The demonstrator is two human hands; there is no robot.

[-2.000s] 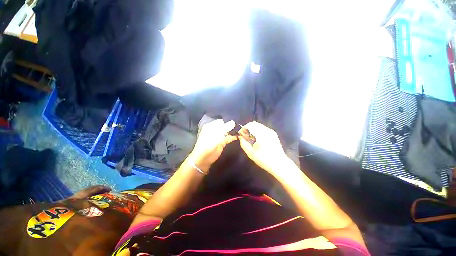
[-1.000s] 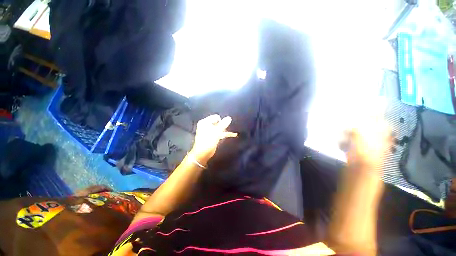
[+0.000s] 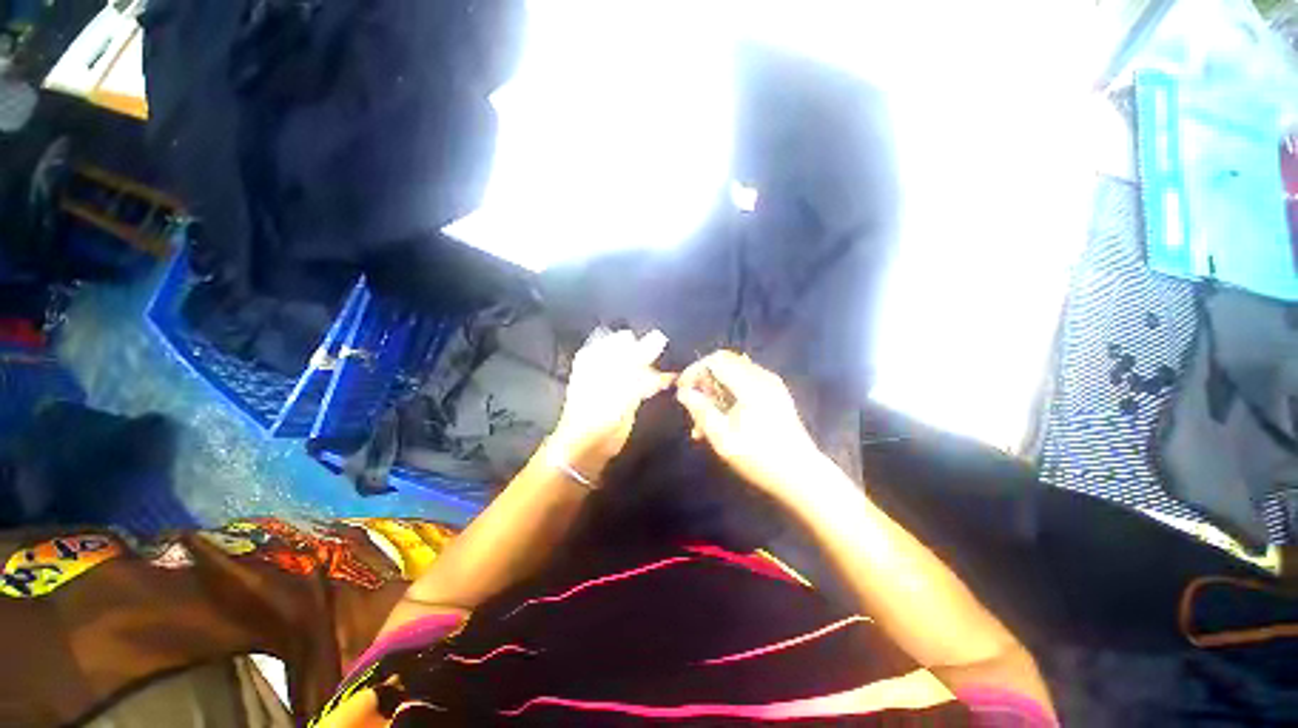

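Note:
A dark garment lies over the white tabletop and down onto the lap, with a small white tag on it. My left hand is above the garment, fingers bent and fingertips pinched together. My right hand is close beside it, fingertips nearly touching the left ones. A small dark metal-like tool, perhaps thread snips, sits in its fingers. Whatever is between the left fingertips is too small and overexposed to tell.
A dark garment pile is at upper left, above blue crates holding dark and grey cloth. At right are a patterned cloth with dark specks, a grey-black cloth and a light-blue packet. Another person's patterned clothing is at lower left.
My right hand was blurred over the patterned cloth a second ago and is now back beside my left hand, over the garment. The other person's clothing at lower left has shifted.

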